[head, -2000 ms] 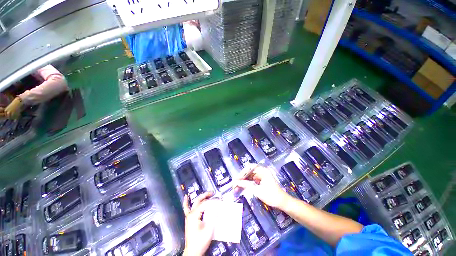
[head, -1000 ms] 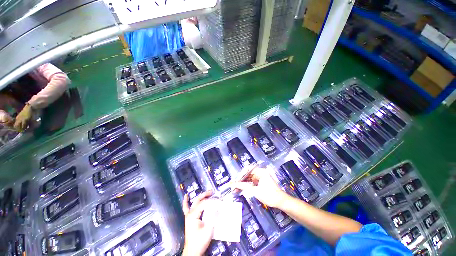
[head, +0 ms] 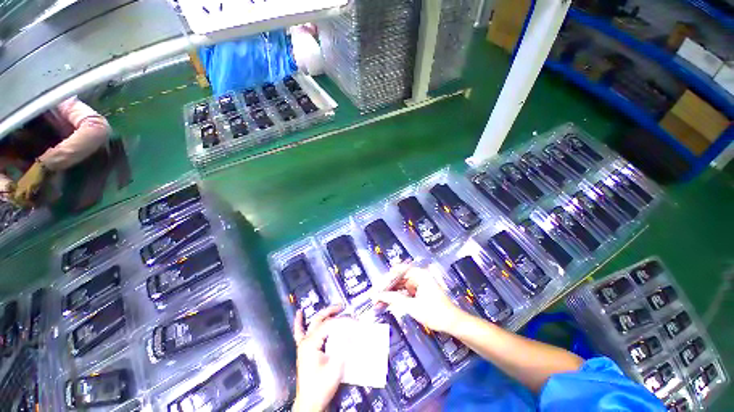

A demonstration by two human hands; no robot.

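My left hand [head: 318, 362] holds a white palm-sized sheet [head: 360, 351] flat over the front row of the middle clear tray [head: 279, 261]. My right hand [head: 420, 299] is just right of and above the sheet, fingers pinched around a thin pale stick, perhaps tweezers [head: 394, 279]. Its tip and any tiny piece on it are too small to tell. Black oblong handsets with silver markings, such as one at the back left [head: 346, 265], lie in the tray pockets. The hands and sheet hide part of the front-row handsets.
More handset trays stand left [head: 133, 282] and right [head: 573, 193]. A lower tray of smaller units [head: 656, 330] is at right, near a blue stool [head: 555, 328]. A white post [head: 519, 88] rises behind. Opposite are a person in blue [head: 249, 63], a gloved person, and stacked trays [head: 374, 56].
My hands, the sheet and the thin stick stay almost in place. The gloved person's hands at far left have shifted.
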